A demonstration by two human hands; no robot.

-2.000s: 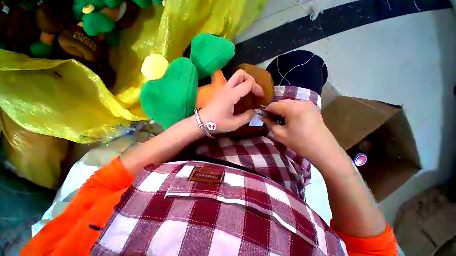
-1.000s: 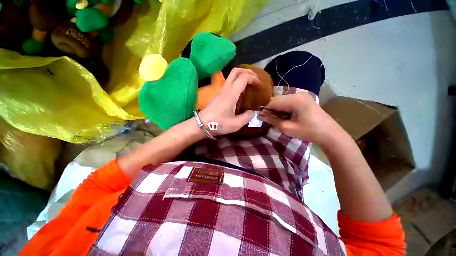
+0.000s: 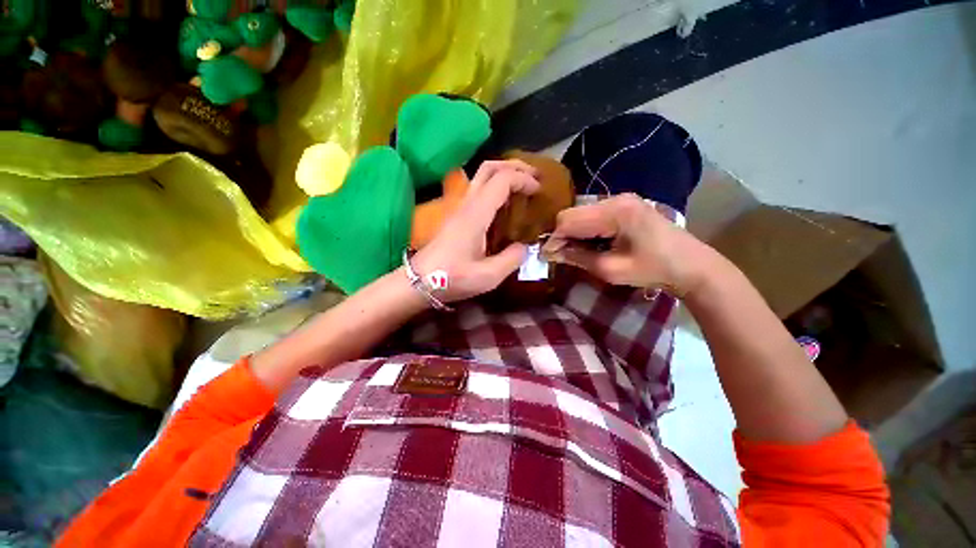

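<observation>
A plush toy with green heart-shaped lobes (image 3: 355, 222), a yellow ball (image 3: 322, 169), an orange stem (image 3: 428, 218) and a brown base (image 3: 553, 193) lies over my lap. My left hand (image 3: 476, 230) grips the brown base, fingers on top and thumb beside the small white label (image 3: 533, 263). My right hand (image 3: 626, 244) is pinched at the base's edge just right of the label. A needle cannot be made out between its fingertips. The seam under the fingertips is hidden.
A yellow woven sack (image 3: 139, 230) with similar plush toys (image 3: 230, 80) is at the upper left. An open cardboard box (image 3: 856, 262) with a small round item stands on the floor at right. Thin white thread lies over my dark-clad knee (image 3: 631, 161). A dark stripe (image 3: 749, 59) crosses the pale floor.
The right hand has shifted slightly left and up since the oldest frame, still pinched near the label. The left hand keeps its grip on the base. The view has shifted slightly.
</observation>
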